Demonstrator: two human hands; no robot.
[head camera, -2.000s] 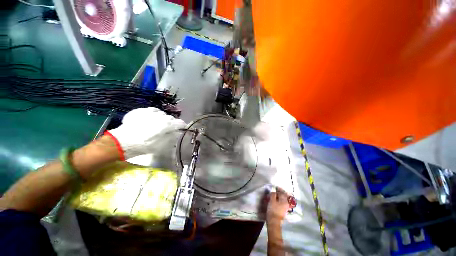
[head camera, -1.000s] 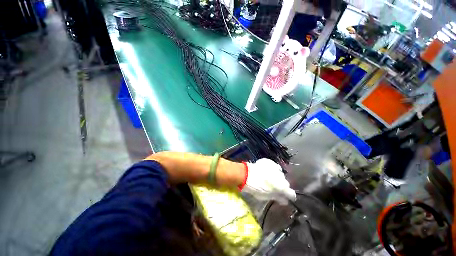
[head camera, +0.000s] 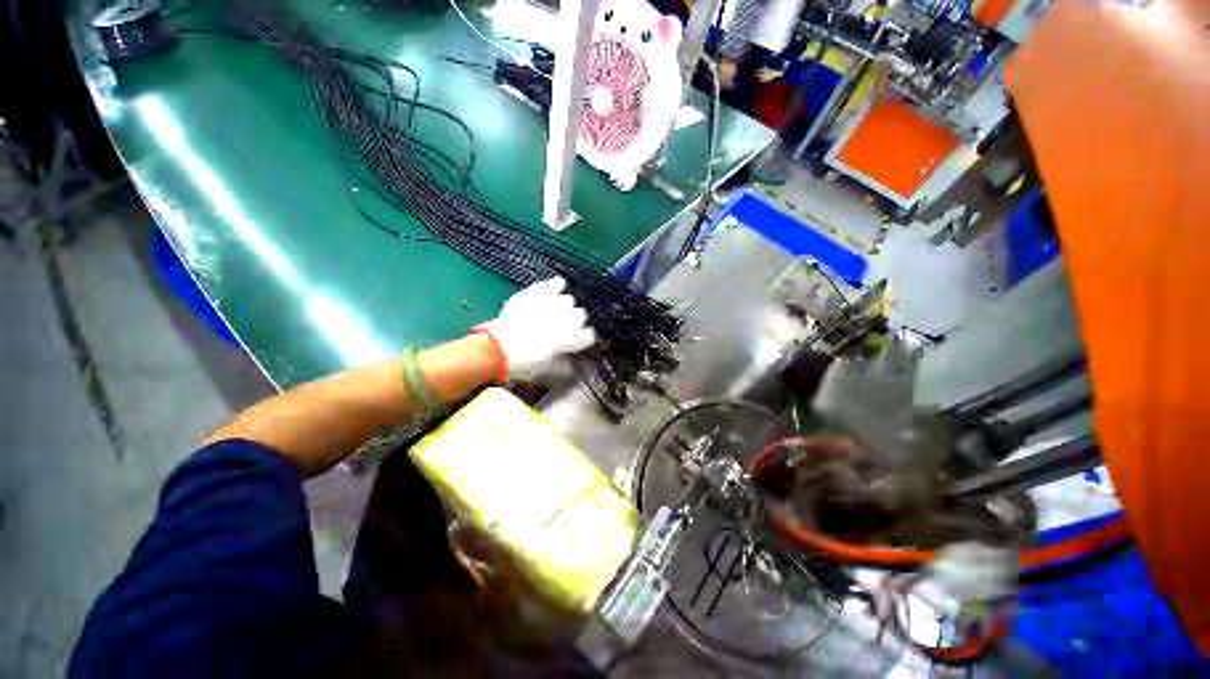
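Observation:
My left hand, in a white knitted glove with a red cuff, is at the near end of the black cable bundle. Its fingers look curled against the cable ends; whether they grip one cannot be told. The bundle lies along the green bench, its ends reaching over the metal table. The round grey disc with small metal fixtures is below and right of the hand. My right hand is not seen.
A yellow wrapped block lies below my left forearm, beside a silvery slide. A blurred machine head with orange hoses stands over the disc's right side. An orange cover fills the right. A pink-white fan stands on the bench.
My left hand has moved from the disc's edge to the cable ends. My right hand, seen two seconds ago by the red knob, is out of view. The camera view has turned.

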